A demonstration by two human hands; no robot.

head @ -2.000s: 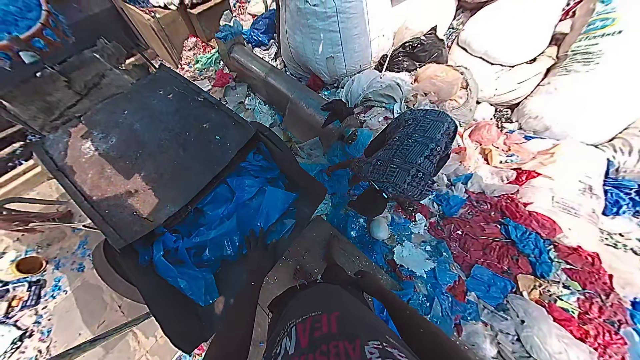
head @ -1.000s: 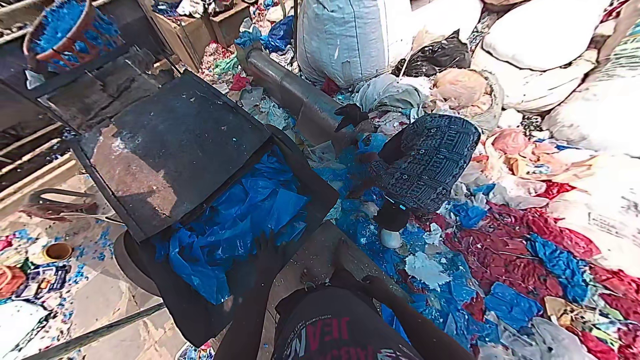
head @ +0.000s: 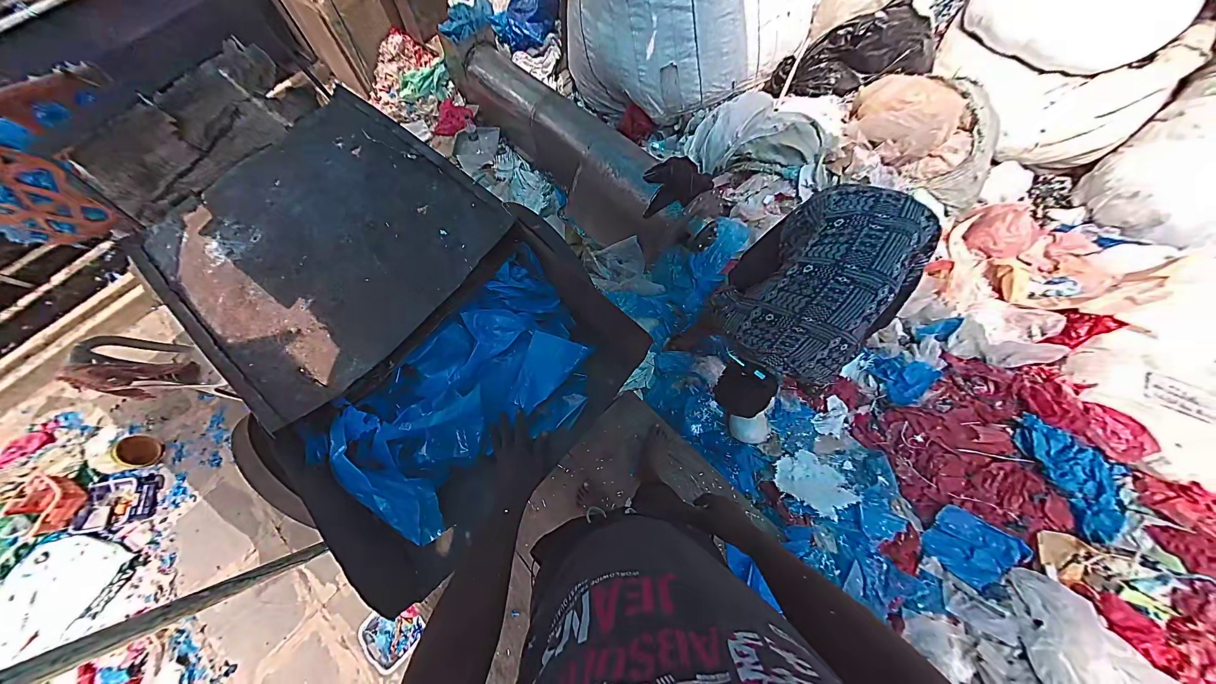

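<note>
My left hand (head: 516,454) rests with fingers apart on the near edge of the blue plastic film (head: 475,356), which fills the dark feed tray (head: 608,332) of a metal machine. The machine's flat metal cover (head: 351,209) slopes up behind the film. My right hand (head: 714,518) hangs low beside my shirt, over the brown board or ledge; its fingers are dark and hard to make out, and I cannot tell whether it holds anything.
A person (head: 826,285) in patterned cloth bends over blue plastic scraps at the right. Behind lie a metal pipe (head: 570,133), a large white sack (head: 689,57) and a black bag (head: 864,47). Red plastic film (head: 988,446) covers ground at the right. A thin pole (head: 180,608) crosses lower left.
My left hand now shows with spread fingers on the blue film. The view has shifted somewhat, and the orange basket of blue pieces sits lower at the left edge than one second ago.
</note>
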